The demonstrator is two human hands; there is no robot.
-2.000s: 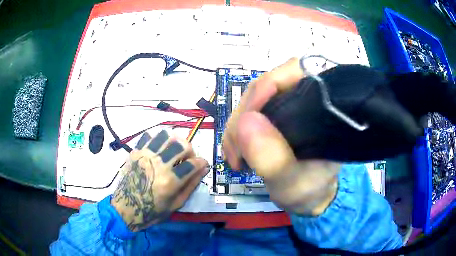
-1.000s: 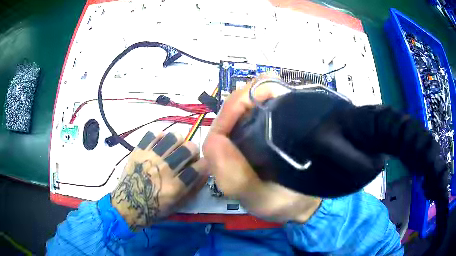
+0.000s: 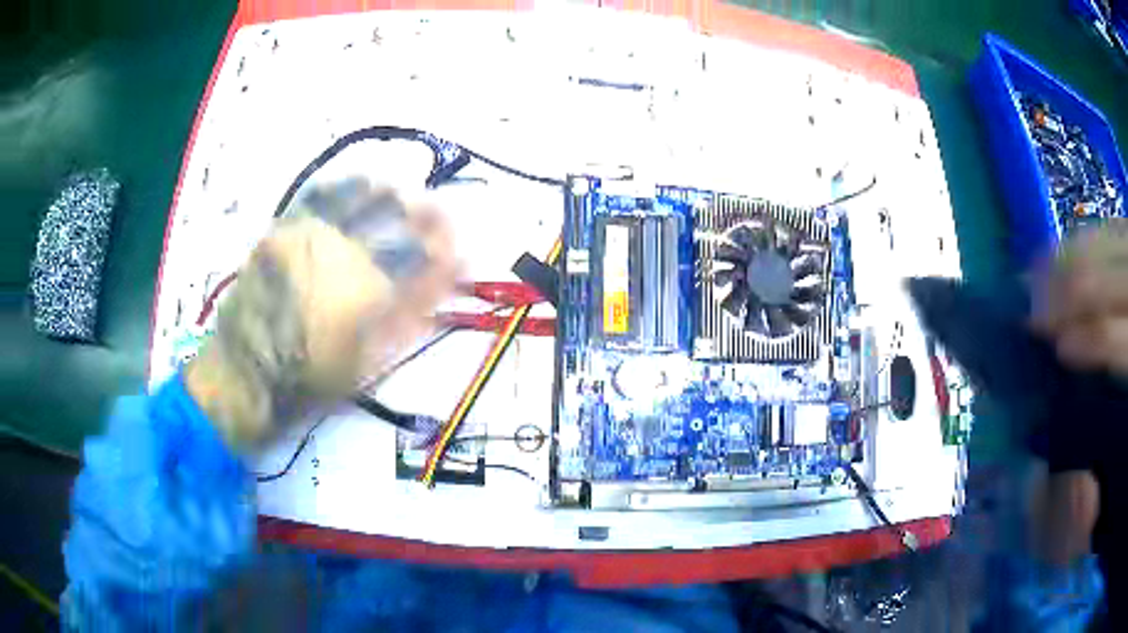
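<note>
The blue mainboard (image 3: 693,427) lies on the right half of the white rear chassis panel (image 3: 495,93), with the black CPU fan (image 3: 769,278) and the memory module (image 3: 616,278) on it. My left hand (image 3: 328,291) is blurred above the panel's left part, over the cables; I cannot tell if it holds anything. My right hand (image 3: 1095,303) is at the right edge, off the panel, on the black electric screwdriver (image 3: 990,334), which is blurred and points left.
Red-orange foam (image 3: 693,556) borders the panel. Red wire leads (image 3: 501,322), a yellow-red-black power cable (image 3: 476,390) and a black sleeved cable (image 3: 359,136) lie left of the board. A blue parts bin (image 3: 1014,124) stands at the right. A clear screw bag (image 3: 77,254) lies at the left.
My right hand has moved right with the screwdriver, off the mainboard, so the fan and memory module show. My left hand has lifted up and left from beside the board.
</note>
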